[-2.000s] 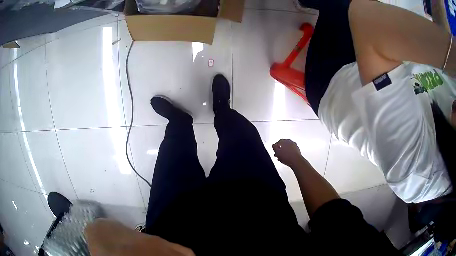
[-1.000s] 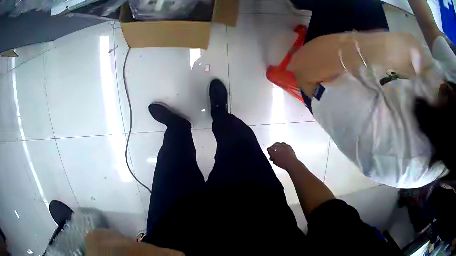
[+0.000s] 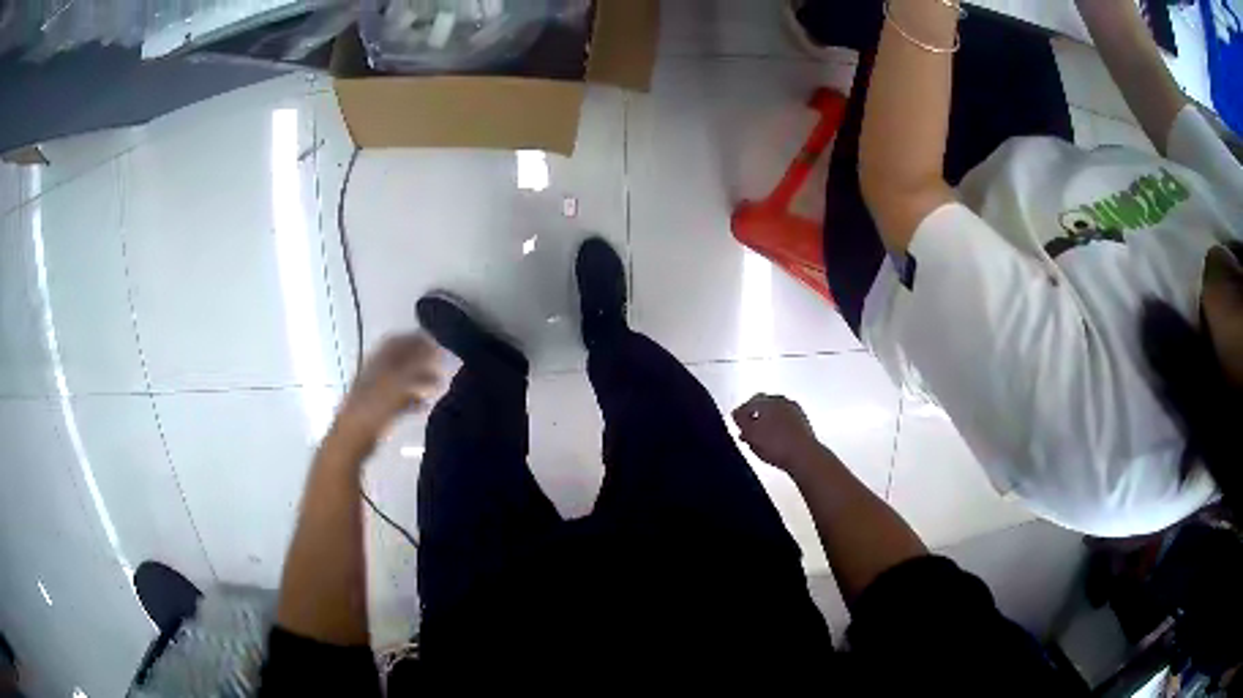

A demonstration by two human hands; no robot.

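My left hand (image 3: 398, 382) is blurred in front of my left shin, above the floor; no object shows in it, and its finger pose is unclear. My right hand (image 3: 774, 428) hangs beside my right leg with the fingers curled in and nothing visible in it. A brown cardboard carton (image 3: 457, 112) stands on the floor at the top, with its flaps open. A clear plastic bag (image 3: 498, 52) in it holds small white pieces.
A seated person in a white shirt (image 3: 1050, 368) is close on the right, beside a red stool (image 3: 788, 225). A cable (image 3: 352, 273) runs along the tiled floor (image 3: 205, 314). A crinkled clear bundle (image 3: 225, 641) is at the lower left. A small label (image 3: 570, 207) lies near my shoe.
My left hand has moved up and right from the crinkled bundle at the lower left to near my shin. My right hand is almost unmoved. The seated person's near arm now reaches upward.
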